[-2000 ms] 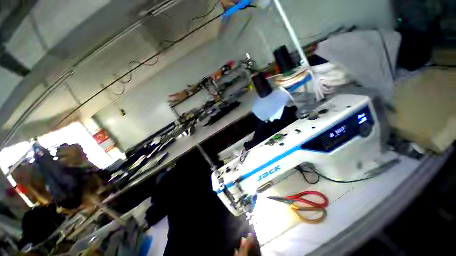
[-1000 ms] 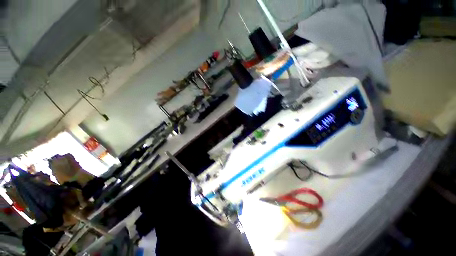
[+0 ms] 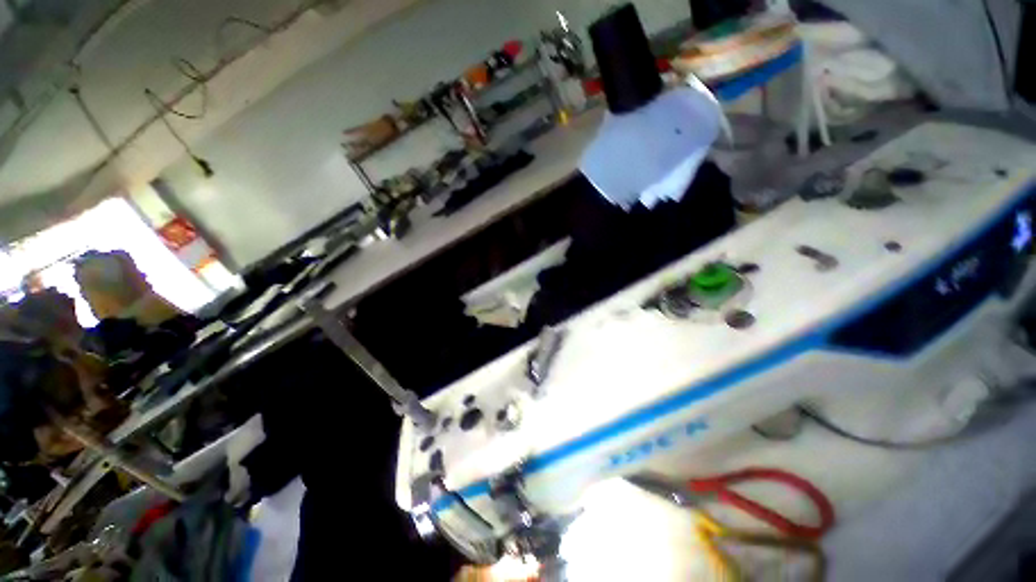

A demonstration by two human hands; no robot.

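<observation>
The white sewing machine head [image 3: 693,330] with a blue stripe runs from lower left to upper right. Its needle end [image 3: 454,523] is at the bottom, beside a strong lamp glare that hides the presser foot. Black fabric [image 3: 352,477] lies behind and left of the needle end. Scissors [image 3: 784,500] with one red and one yellow-orange loop lie right of the needle area, partly cut off by the bottom edge. Neither of my hands can be made out. A small orange-toned patch at the bottom edge under the needle end is too blurred to identify.
A black thread cone [image 3: 625,57] with a pale blue-white sheet [image 3: 653,148] under it stands behind the machine. A metal rod [image 3: 364,358] rises behind the needle end. A long table [image 3: 420,244] extends behind. Grey fabric [image 3: 210,540] is heaped at lower left.
The view has moved closer to the machine, so the head looks larger and the scissors sit lower. The finger seen at the bottom edge two seconds ago no longer shows clearly.
</observation>
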